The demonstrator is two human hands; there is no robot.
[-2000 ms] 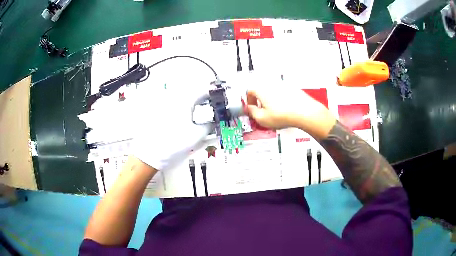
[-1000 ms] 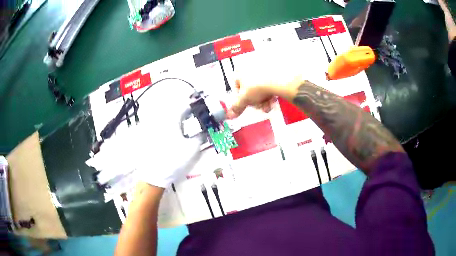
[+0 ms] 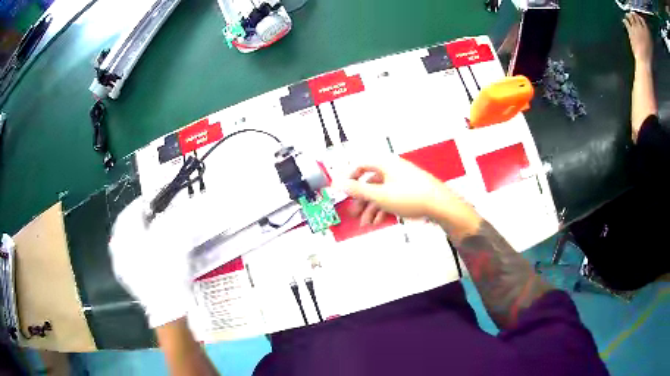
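Note:
A long silver-white appliance body (image 3: 239, 239) lies slantwise on the printed cardboard. At its upper right end sit a black bracket (image 3: 289, 173), a grey round part with a red rim (image 3: 316, 175) and a green circuit board (image 3: 320, 211). A black cord loops from the bracket to a tied bundle (image 3: 176, 185). My left hand (image 3: 150, 257), in a white glove, is around the body's lower left end; glare hides its fingers. My bare right hand (image 3: 382, 192) is just right of the board, fingers loosely curled and apart, with nothing visible in it.
An orange case (image 3: 502, 100) sits at the cardboard's (image 3: 411, 88) upper right, near a dark upright box (image 3: 534, 40) and a pile of small dark parts (image 3: 564, 88). Other units (image 3: 139, 48) and a white housing (image 3: 257, 22) lie beyond. Another person's arm (image 3: 641, 73) is at far right.
My left hand has moved left from near the bracket, uncovering much of the body. My right hand has come away from the round part, its fingers spreading. The view has turned.

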